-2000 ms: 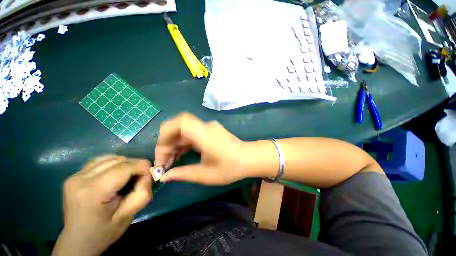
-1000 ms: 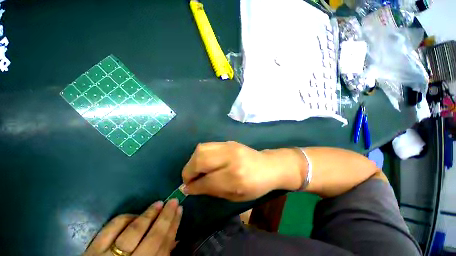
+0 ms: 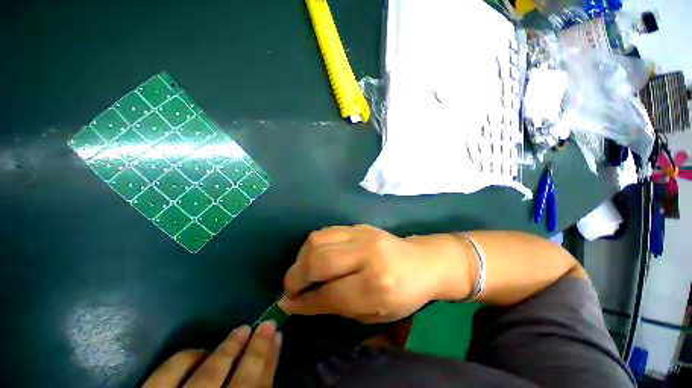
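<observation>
A small narrow green PCB strip (image 3: 268, 315) lies at the bench's near edge, mostly under the fingers. My left hand (image 3: 228, 364), cut off by the bottom edge, holds its lower end with the fingertips. My right hand (image 3: 357, 273) is closed over its upper end, thumb and fingers pinched at a small pinkish square pad (image 3: 284, 304), which is mostly hidden. A green PCB panel (image 3: 171, 163) with white grid lines and a dot in each cell lies flat at upper left, with a band of glare across it.
A white blister tray (image 3: 448, 98) in film lies beyond my right hand, with rows of small squares along its right side. A yellow utility knife (image 3: 338, 64) lies left of it. Blue-handled cutters (image 3: 545, 203), crumpled clear bags (image 3: 599, 87) and a small-parts bag (image 3: 545, 95) are at right.
The view has shifted, and the loose white squares at left have left it. The pad held between both hands' fingertips is now at the strip under my right fingers. My left fingers have come down onto the strip.
</observation>
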